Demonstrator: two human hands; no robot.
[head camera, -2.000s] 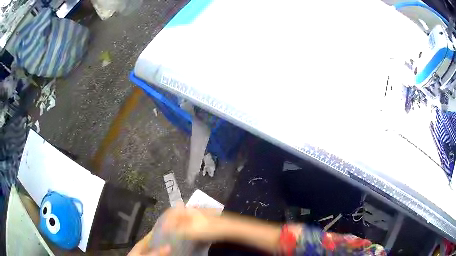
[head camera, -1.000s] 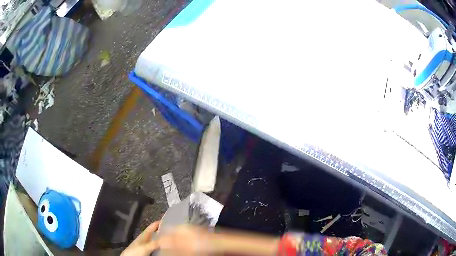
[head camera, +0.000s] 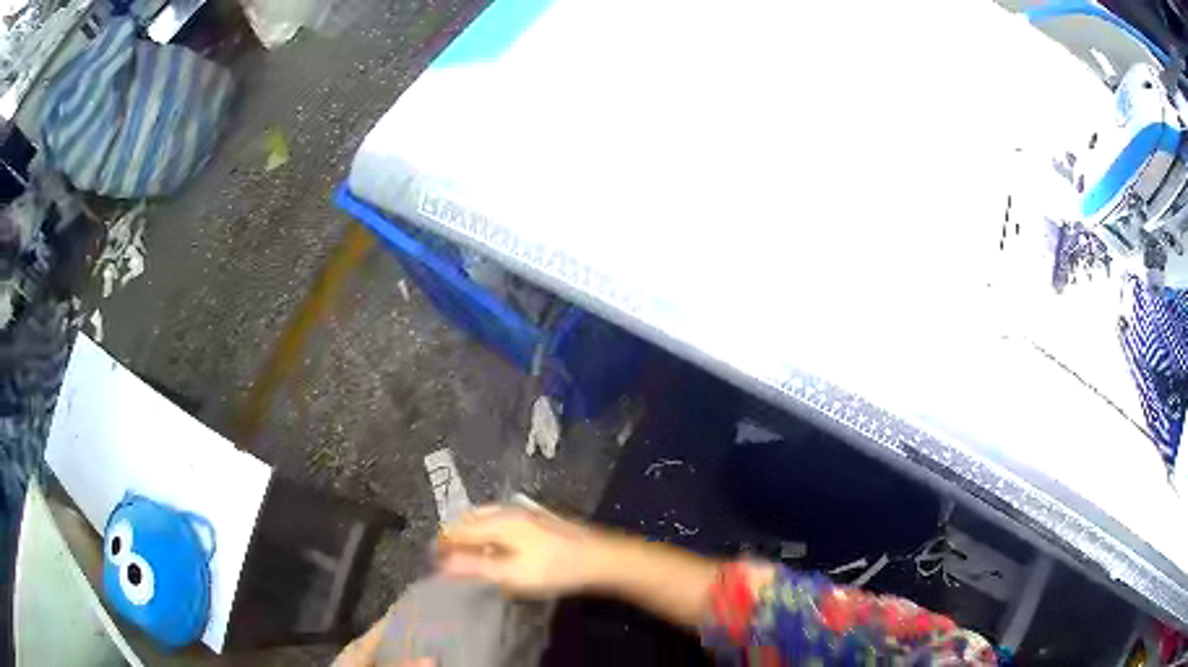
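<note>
Grey-brown cut fabric pieces (head camera: 450, 625) lie layered at the bottom edge, at lap level. My right hand (head camera: 515, 550) comes in from the right in a floral sleeve, its fingers closed on the top edge of the fabric pieces. My left hand (head camera: 371, 648) is mostly cut off by the bottom edge; its thumb and fingers hold the left and lower side of the same pieces. A sliver of a white board (head camera: 525, 502) shows behind my right hand. A narrow, blurred fabric strip (head camera: 538, 352) hangs by the blue basket (head camera: 450, 289).
A white table (head camera: 730, 196) with a ruler strip fills the upper right, with a sewing machine (head camera: 1136, 154) and striped navy fabric (head camera: 1157, 358). A blue pouch (head camera: 159, 569) lies on a white board at lower left. A striped bundle (head camera: 137, 115) and scraps are on the floor.
My right hand has moved up slightly to the top edge of the pieces. The wide pale strip seen between basket and lap now shows only as a thin, blurred line.
</note>
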